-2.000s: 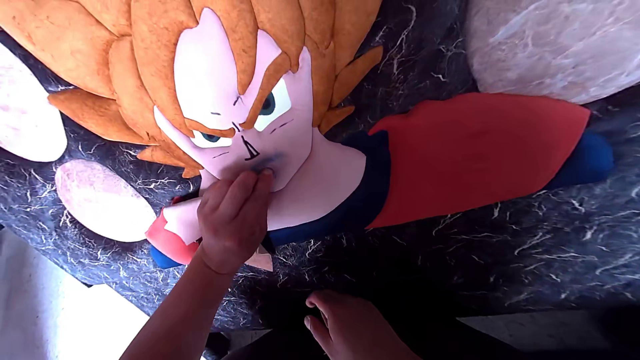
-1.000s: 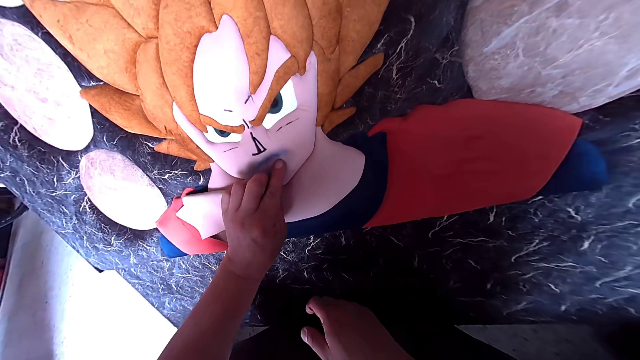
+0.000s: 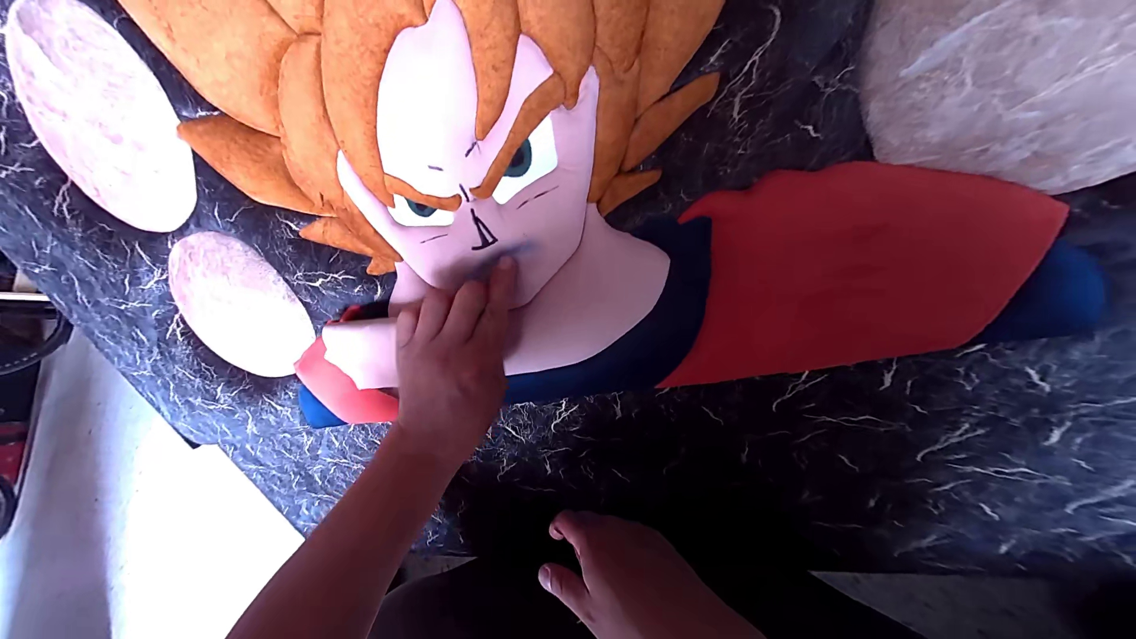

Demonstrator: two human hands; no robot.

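A flat, layered cartoon figure lies on a dark marbled surface, with orange spiky hair [image 3: 302,106], a pale face [image 3: 435,98] and a red garment piece [image 3: 870,266] over dark blue. My left hand [image 3: 457,355] rests on the chin, one fingertip touching a bluish-grey smudge [image 3: 524,250] at the mouth, below the black-drawn nose [image 3: 483,232]. No tool shows in its fingers; their undersides are hidden. My right hand [image 3: 630,568] is low in the view, over the dark area near my lap, thumb and finger apart, holding nothing visible.
Two pale oval pieces [image 3: 102,115] [image 3: 240,303] lie left of the figure. A large pale stone-like piece [image 3: 1003,89] is at the upper right. The marbled surface [image 3: 887,461] ends in a near edge by my legs. White panels [image 3: 177,524] stand below its left edge.
My left hand stays at the mouth and chin, its fingers shifting slightly over the smudge. My right hand has hardly moved. The view has shifted a little.
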